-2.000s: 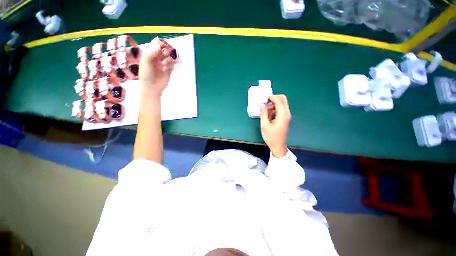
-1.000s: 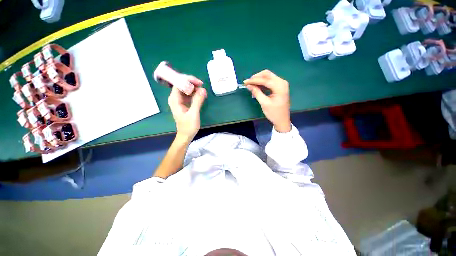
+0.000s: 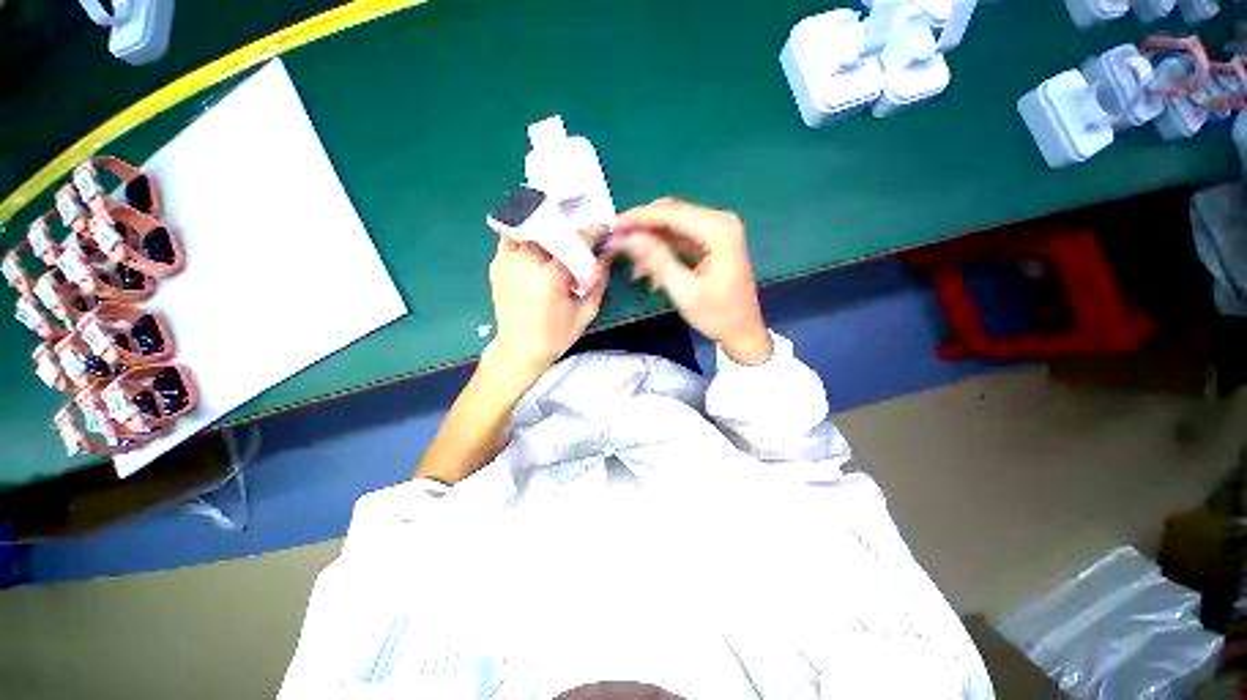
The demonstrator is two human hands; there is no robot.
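Note:
My left hand [image 3: 538, 304] holds a smartwatch [image 3: 518, 208] with a dark square screen and a pale pink strap, in front of me over the bench. A white watch stand [image 3: 572, 171] lies on the bench just behind the watch, partly covered by it. My right hand [image 3: 704, 267] is at the strap's lower end, fingertips together and blurred; whether they grip the strap or something small cannot be told.
Rows of pink-strapped watches [image 3: 141, 332] lie at the left on a white board [image 3: 291, 260]. White stands [image 3: 830, 69] cluster at the upper right, with loaded stands [image 3: 1180, 103] beyond. A red stool [image 3: 1046, 294] and a clear plastic bag [image 3: 1124, 628] are on the floor at right.
My left hand has moved right with the watch, now turned screen up in front of the stand. My right hand has come in to the strap. The view has shifted slightly.

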